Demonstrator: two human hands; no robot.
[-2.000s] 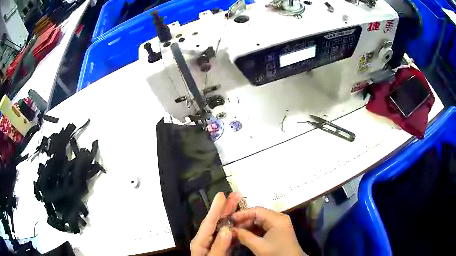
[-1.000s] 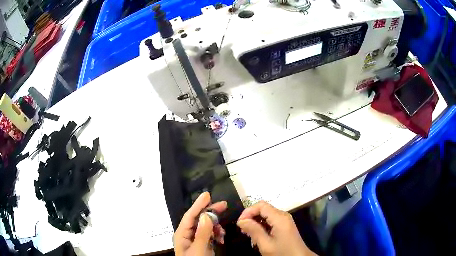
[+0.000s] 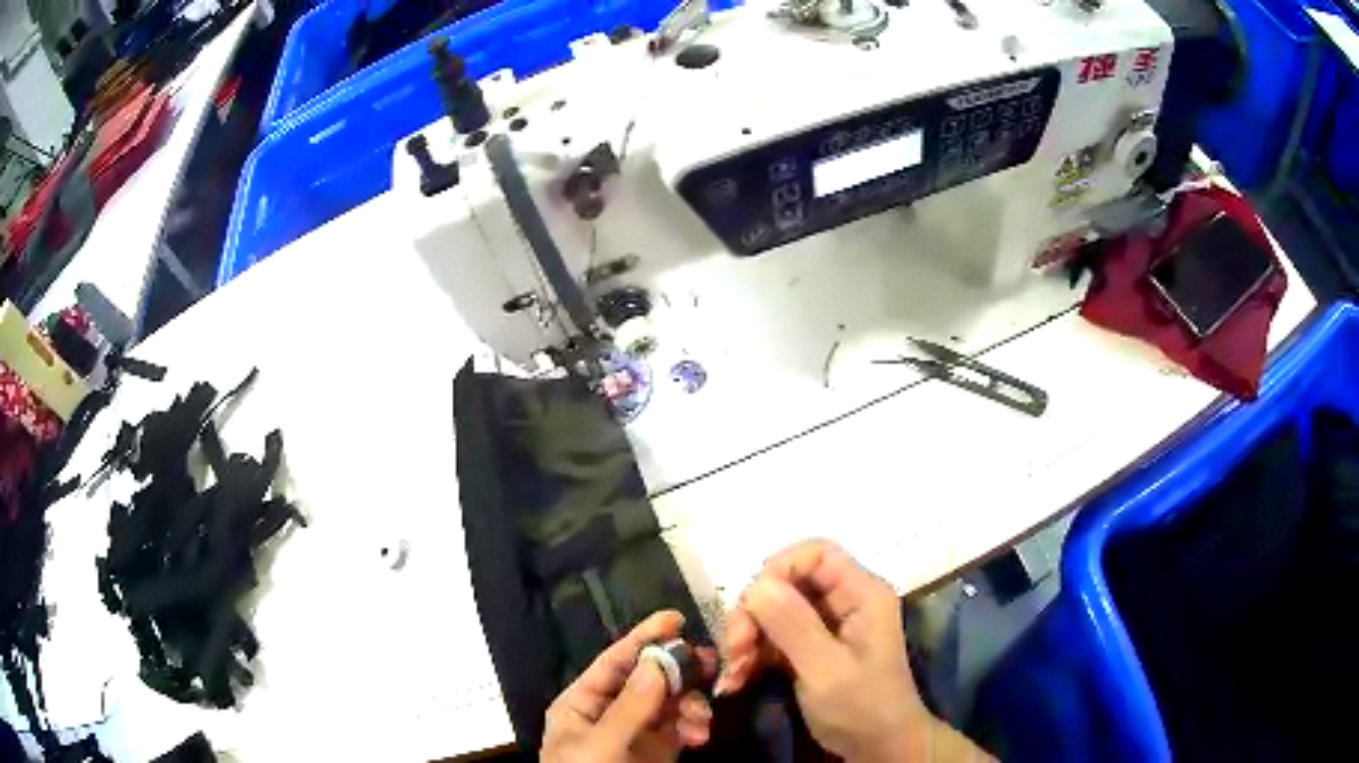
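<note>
My left hand (image 3: 629, 701) holds a small round silver bobbin case (image 3: 665, 665) between thumb and fingers, over the near end of the panel. My right hand (image 3: 827, 641) is just to its right, thumb and fingertips pinched together; any thread between them is too fine to tell. The dark camouflage panel (image 3: 574, 492) lies on the table, its far end by the presser foot and needle area (image 3: 578, 358) of the white sewing machine (image 3: 924, 209). A tiny round metal piece (image 3: 394, 555) lies on the table left of the panel.
Black webbing straps (image 3: 194, 552) lie piled at left. Thread snips (image 3: 976, 376) lie right of the needle. A phone (image 3: 1215, 273) rests on red cloth (image 3: 1110, 306) at the right end. Blue bins (image 3: 1095, 596) stand at near right and behind the table.
My hands were together around the small metal part, then parted. My right hand has since risen slightly, and my left hand has shifted a little right with the case. The view has shifted slightly.
</note>
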